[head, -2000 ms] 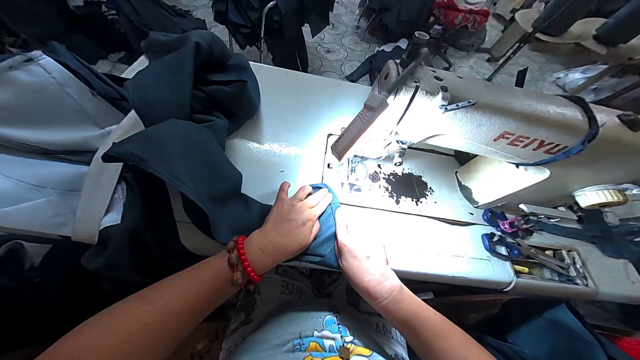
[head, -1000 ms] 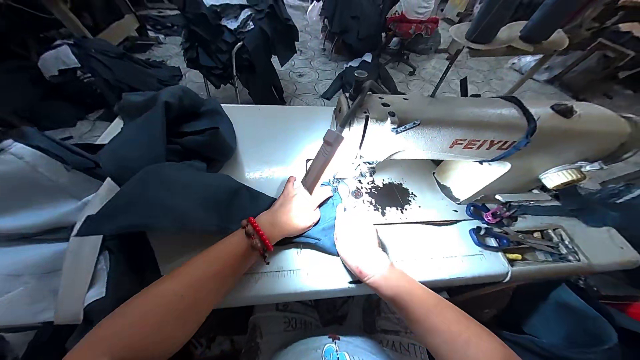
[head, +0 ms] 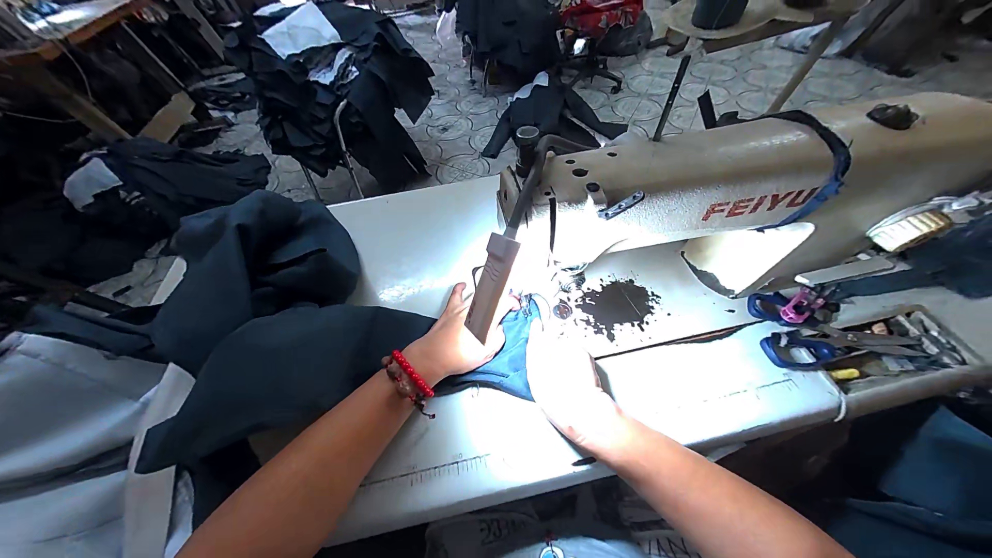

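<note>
Dark blue cloth (head: 325, 341) runs from a heap at the left across the white machine bed to the needle area of an industrial sewing machine (head: 697, 178). My left hand (head: 457, 337), with a red beaded bracelet at its wrist, lies on the cloth left of the needle, thumb spread; a lamp (head: 494, 287) partly covers it. On the cloth's right edge rests my right hand (head: 566, 380), flat and washed out by bright light. Fingertips of both hands are near the presser foot, where glare hides detail. Whether either hand grips the cloth cannot be told.
Blue-handled scissors (head: 798, 350) and a pink-handled tool (head: 802, 306) lie by a parts tray (head: 922, 341) at the right. A dark stain (head: 620, 304) marks the bed. Light cloth (head: 70, 434) is at the left. Piled dark garments (head: 349, 101) stand beyond the table.
Both hands and the cloth under them have moved from the table's near edge up to the needle area. The view has shifted.
</note>
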